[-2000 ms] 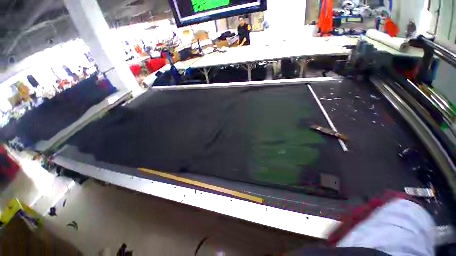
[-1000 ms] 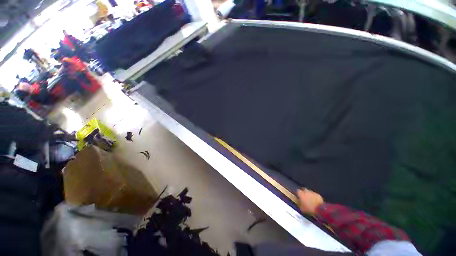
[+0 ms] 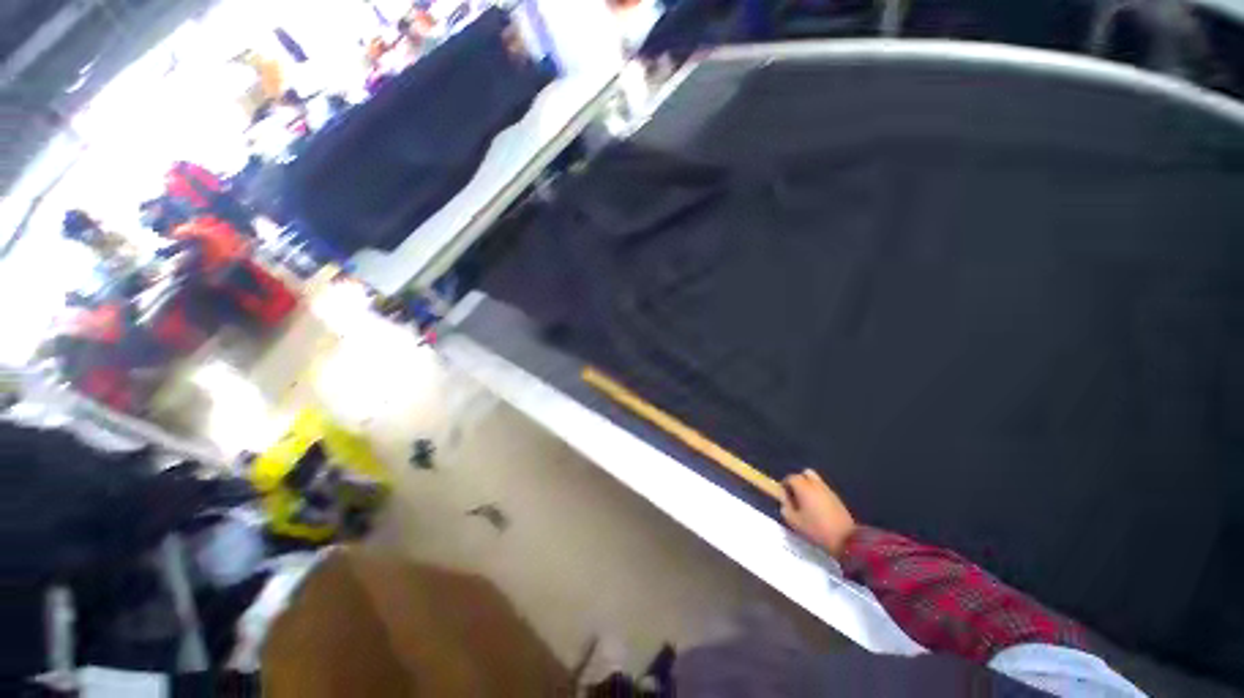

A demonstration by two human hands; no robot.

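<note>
My right hand (image 3: 819,514), bare, in a red plaid sleeve, is at the lower right. It is shut on the near end of a yellow-tan wooden ruler (image 3: 682,434). The ruler lies along the near edge of the cutting bed, beside the white edge rail (image 3: 641,473). A large dark fabric ply (image 3: 941,314) covers the bed behind it, with folds near its left end. My left hand is out of the picture.
A yellow plastic crate (image 3: 307,477) and a brown cardboard box (image 3: 409,634) stand on the floor at left. Dark scraps lie on the floor. Another dark-covered table (image 3: 409,150) stands beyond the bed's left end, with red items at far left.
The view has turned left since two seconds ago. My right hand, bent out of reach of the ruler then, has taken hold of it. The fabric's left end looks more folded than one second ago.
</note>
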